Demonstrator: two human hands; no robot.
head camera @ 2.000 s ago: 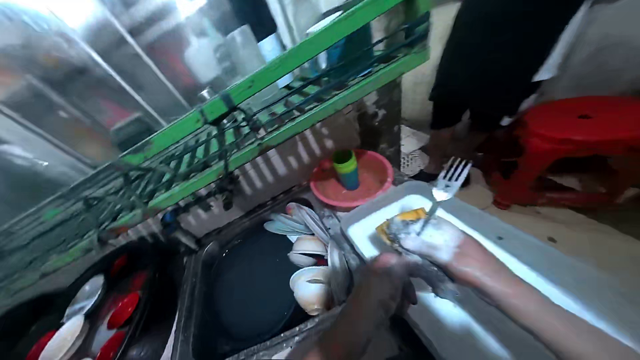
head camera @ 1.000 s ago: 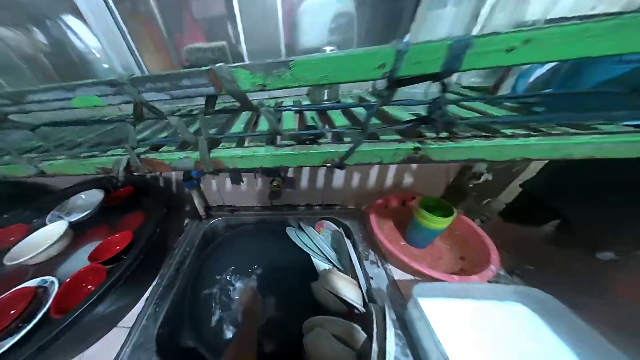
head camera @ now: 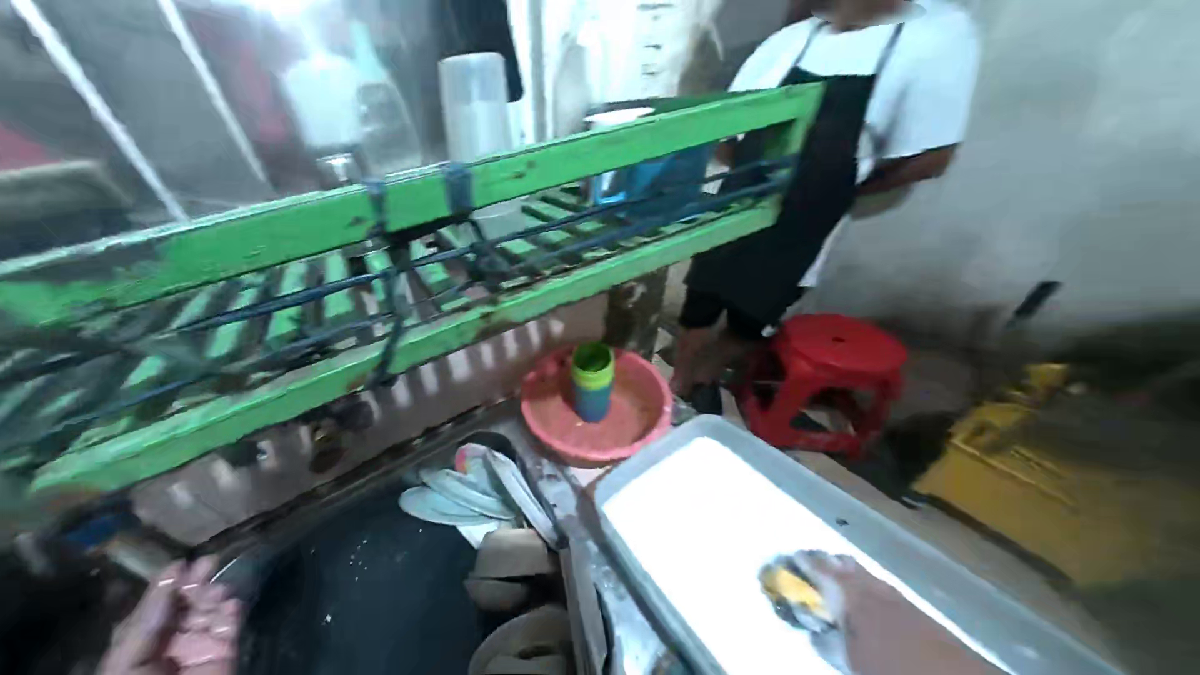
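My left hand (head camera: pixel 183 619) is at the lower left by the rim of a dark sink basin (head camera: pixel 375 581), palm turned up, fingers apart, holding nothing. My right hand (head camera: pixel 830 600) holds a yellow sponge (head camera: pixel 795 591) with greyish scouring material over a grey plastic tub (head camera: pixel 647 572) of white suds. In the basin, stacked pale plates (head camera: pixel 469 492) lean at the right side, with bowls (head camera: pixel 511 567) below them. A pink basin (head camera: pixel 544 403) behind holds stacked green and blue cups (head camera: pixel 592 380).
A green slatted rack (head camera: pixel 525 305) crosses above the sink. A person in a dark apron (head camera: pixel 811 187) stands behind it at the right. A red plastic stool (head camera: pixel 839 347) stands near them, and a yellow object (head camera: pixel 1022 478) is farther right on the floor.
The fork in my hands two seconds ago is no longer seen. A hand in the sink water one second ago has left it; my right hand is now over the tub with the sponge. The view has swung right.
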